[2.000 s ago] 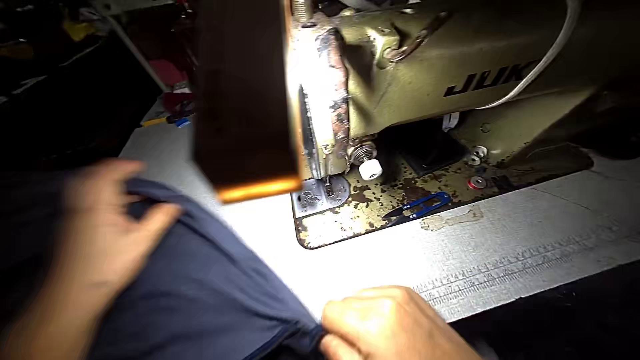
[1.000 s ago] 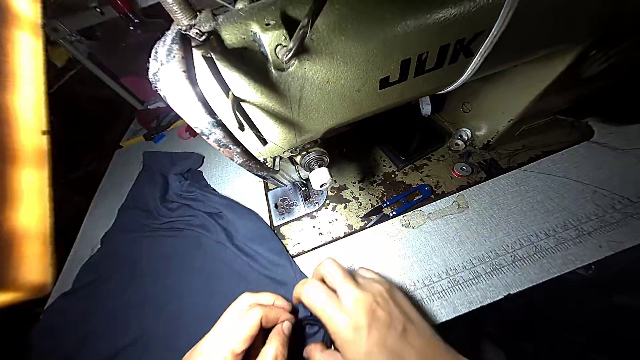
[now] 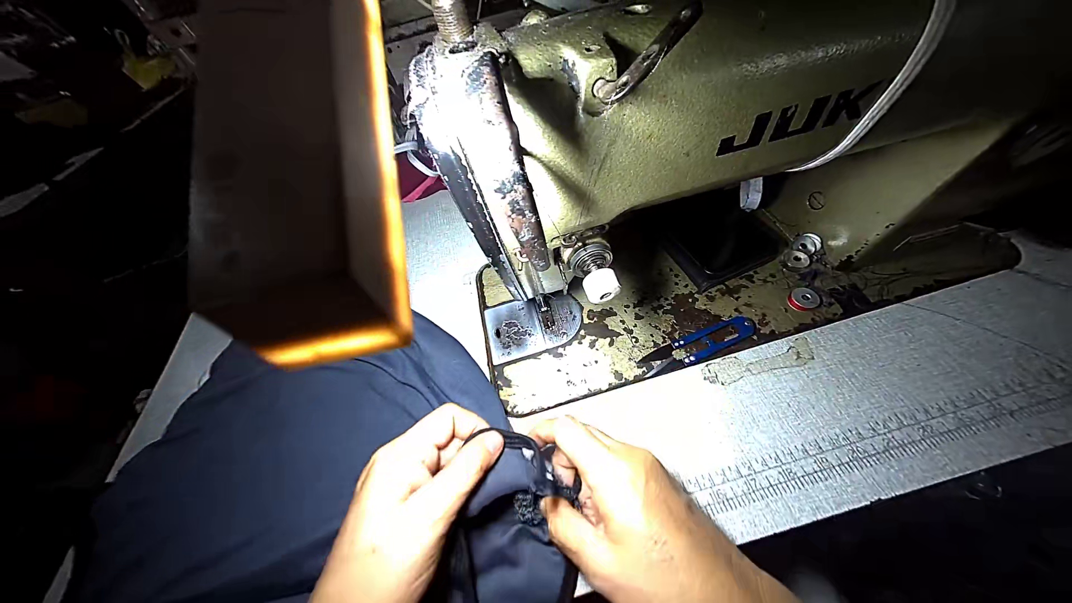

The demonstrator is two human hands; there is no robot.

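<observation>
Dark navy fabric (image 3: 276,452) lies spread over the left part of the sewing table and runs to both hands. My left hand (image 3: 419,494) pinches a narrow dark edge of it between thumb and fingers. Close beside it on the right, my right hand (image 3: 620,502) grips a bunched part of the same fabric. A rough dark patch, perhaps gathered stitching, shows between the hands. Both hands are in front of the needle plate (image 3: 532,328) of an olive-green industrial sewing machine (image 3: 670,134). No fabric lies under its presser foot (image 3: 546,314).
Blue thread snips (image 3: 712,342) rest on the worn machine bed, left of a red-rimmed bobbin (image 3: 804,299) and metal bobbins (image 3: 801,251). Ruler markings (image 3: 871,452) run along the table's front. A box-like object with a glowing orange edge (image 3: 335,342) blocks the upper left view.
My left hand was over the fabric at left two seconds ago and is now beside the right. The fabric's edge has been lifted between both hands. The view has shifted.
</observation>
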